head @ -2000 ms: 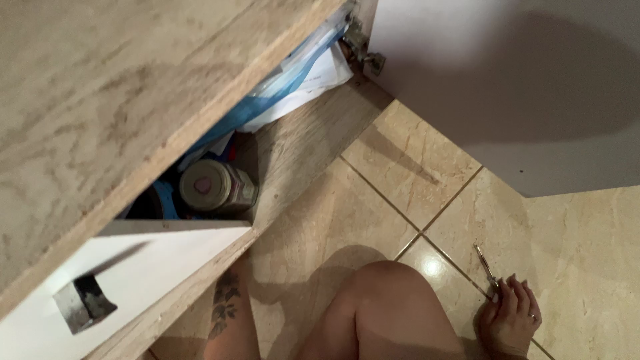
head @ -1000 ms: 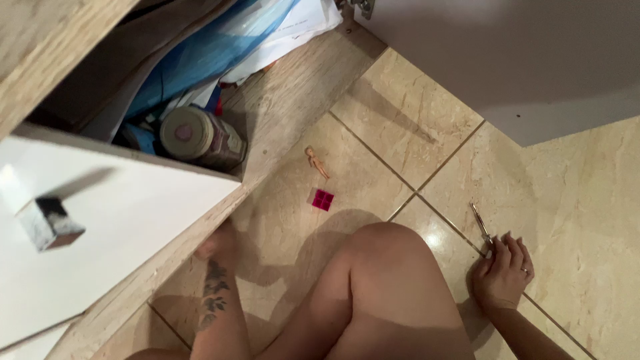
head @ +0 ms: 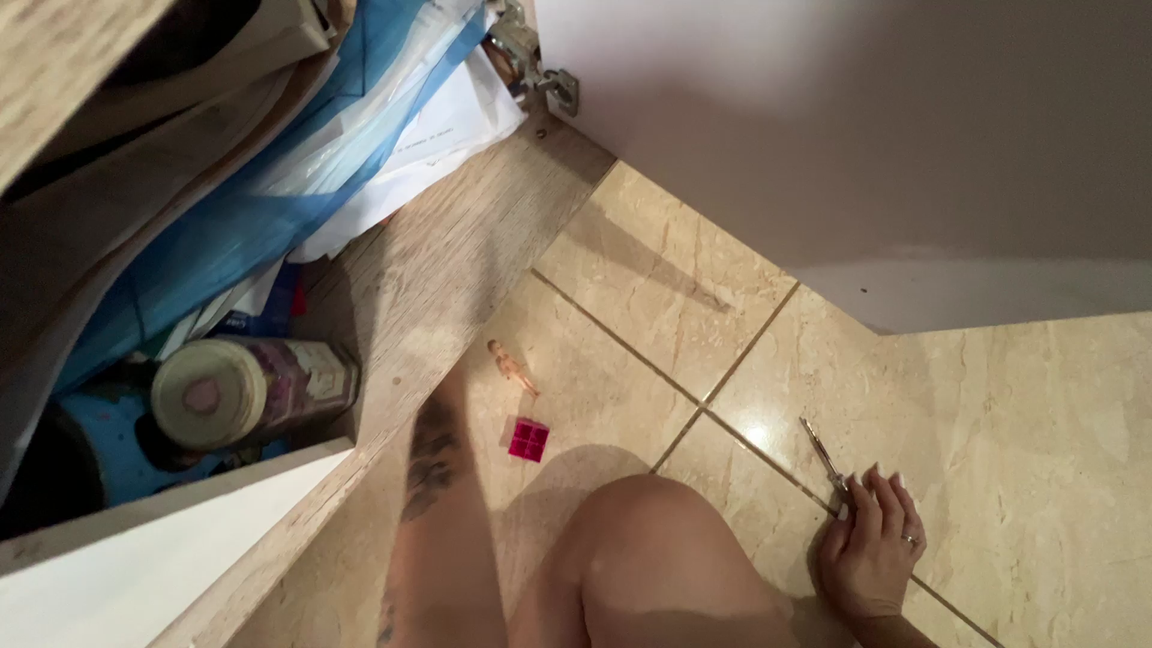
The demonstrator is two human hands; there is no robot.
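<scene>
My left hand is hidden under the cabinet's bottom edge; only the tattooed forearm leading up to it shows. On the tiles just right of that arm lie a small doll figure point(head: 513, 367) and, below it, a magenta plastic piece with square compartments point(head: 528, 440). My right hand point(head: 875, 535), a ring on one finger, rests on the floor at the lower right. Its thumb and fingertips close on the near end of a slender metal tool point(head: 817, 444), whose exact kind I cannot tell.
An open wooden cabinet point(head: 450, 243) fills the left, holding a lidded jar point(head: 211, 394), blue plastic folders point(head: 297, 193) and papers point(head: 432, 148). Its pale door point(head: 864, 162) stands at the upper right on a metal hinge point(head: 562, 90). My bent knee point(head: 652, 540) is between my arms.
The doll and the magenta piece lie on tiles where neither showed two seconds ago. My left hand, partly visible at the cabinet's edge one second ago, is now hidden. My right hand stays by the tool.
</scene>
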